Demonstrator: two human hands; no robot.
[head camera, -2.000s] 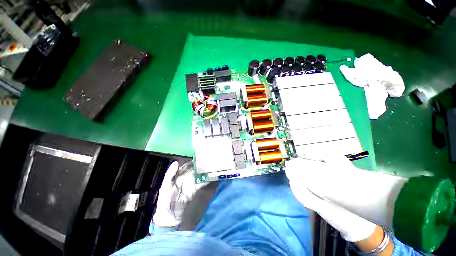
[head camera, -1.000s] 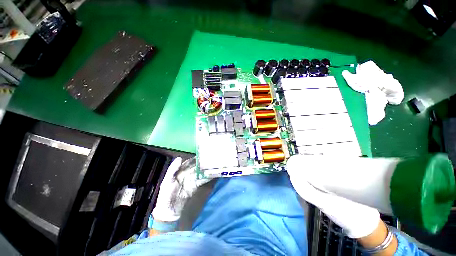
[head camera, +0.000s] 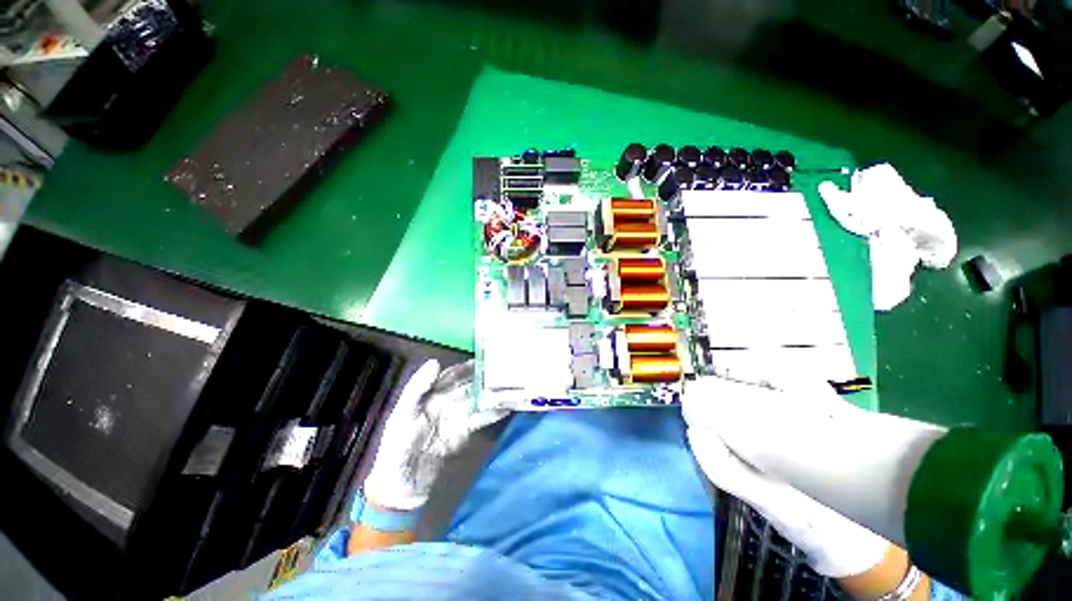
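Observation:
The power circuit board (head camera: 529, 294) lies on the bright green mat, its near edge towards me. It carries three copper-wound inductors (head camera: 641, 285), white plates (head camera: 770, 282) on the right and black capacitors (head camera: 711, 161) at the far edge. My gloved right hand (head camera: 752, 470) is closed on the white dispensing syringe (head camera: 823, 440), green cap (head camera: 987, 505) towards the lower right. The syringe tip is near the board's near edge; the needle is hard to make out. My gloved left hand (head camera: 429, 429) is at the board's near left corner, fingertips against its edge; the grip is unclear.
A dark speckled block (head camera: 276, 147) lies on the bench at the far left. A crumpled white cloth (head camera: 891, 229) and a small black piece (head camera: 980, 274) lie right of the mat (head camera: 453, 200). Black trays (head camera: 265, 411) and a pale-bordered carrier (head camera: 118, 399) stand at the lower left.
The view has shifted, so the bench things sit a little differently in the picture. The syringe's capped end swung up, then down again. My left hand stays by the board's near left corner.

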